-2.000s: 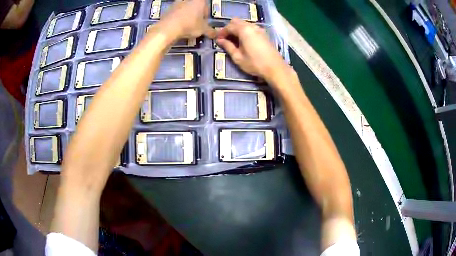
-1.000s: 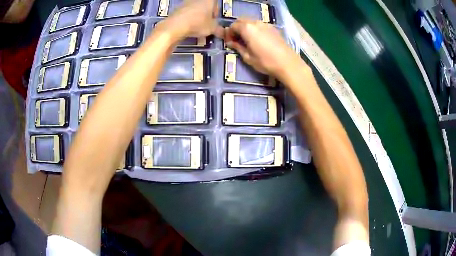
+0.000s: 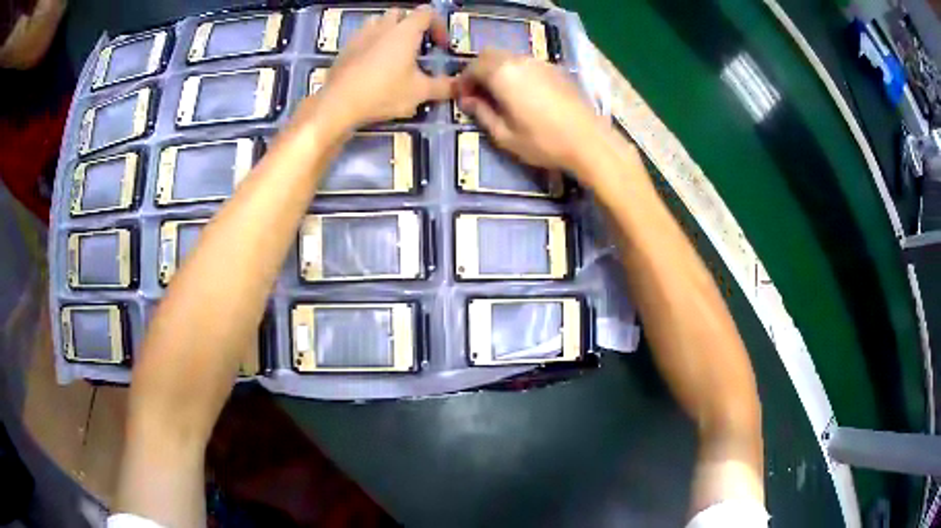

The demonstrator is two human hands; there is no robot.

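A large translucent blister tray (image 3: pixel 444 356) lies on the dark green bench, with several rows of phone-like units in its pockets. One unit (image 3: pixel 513 248) has a grey face with pale gold ends and a dark edge. My left hand (image 3: pixel 387 77) is over the upper middle of the tray, thumb and fingers spread around a unit's end. My right hand (image 3: pixel 521 103) is just right of it, fingers bent over a unit in the right column. The fingertips of both hands nearly meet. Whatever small part may be between them is hidden.
A curved white rail (image 3: pixel 712 206) borders the green conveyor (image 3: pixel 815 237) on the right. A grey metal bar (image 3: pixel 887 451) juts in at the right edge. Blue and metallic items lie at the upper right. Part of another person's hand (image 3: pixel 31 36) shows at the upper left.
The tray appears slightly lower in view. My left hand's fingers have spread apart and show more clearly. My right hand stays bent over the same area.
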